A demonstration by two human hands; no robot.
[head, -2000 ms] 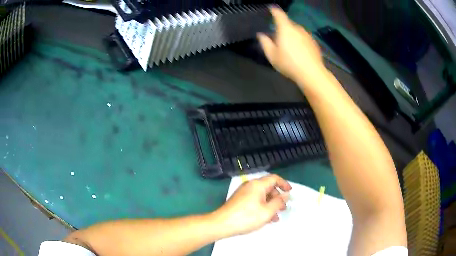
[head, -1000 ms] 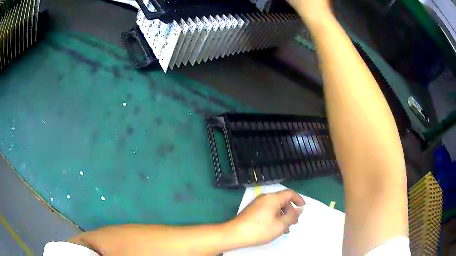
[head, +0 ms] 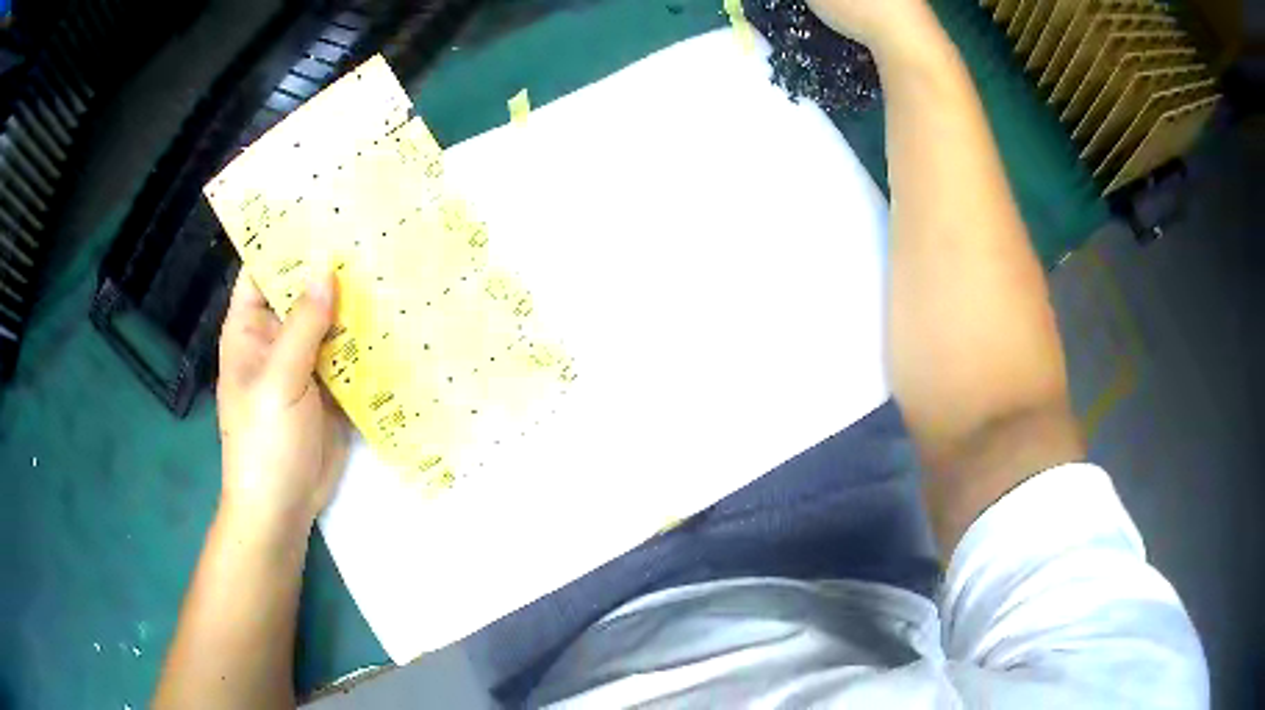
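Note:
A yellow PCB panel with black print and small holes is tilted over the left part of the white foam sheet. My left hand holds its left long edge, with the thumb on top. My right hand is at the top edge of the picture, partly cut off, beside the pile of small black components. Its fingertips are out of view, so I cannot tell what they hold.
A black rack lies at the upper left, partly behind the panel. Pale boards stand at the far left. A rack of upright yellow boards is at the upper right. Yellow tape strips sit at the foam's far edge.
The view has turned down and right. A yellow panel is now in my left hand, which was empty over the foam. My right hand has moved from the pale boards to the component pile.

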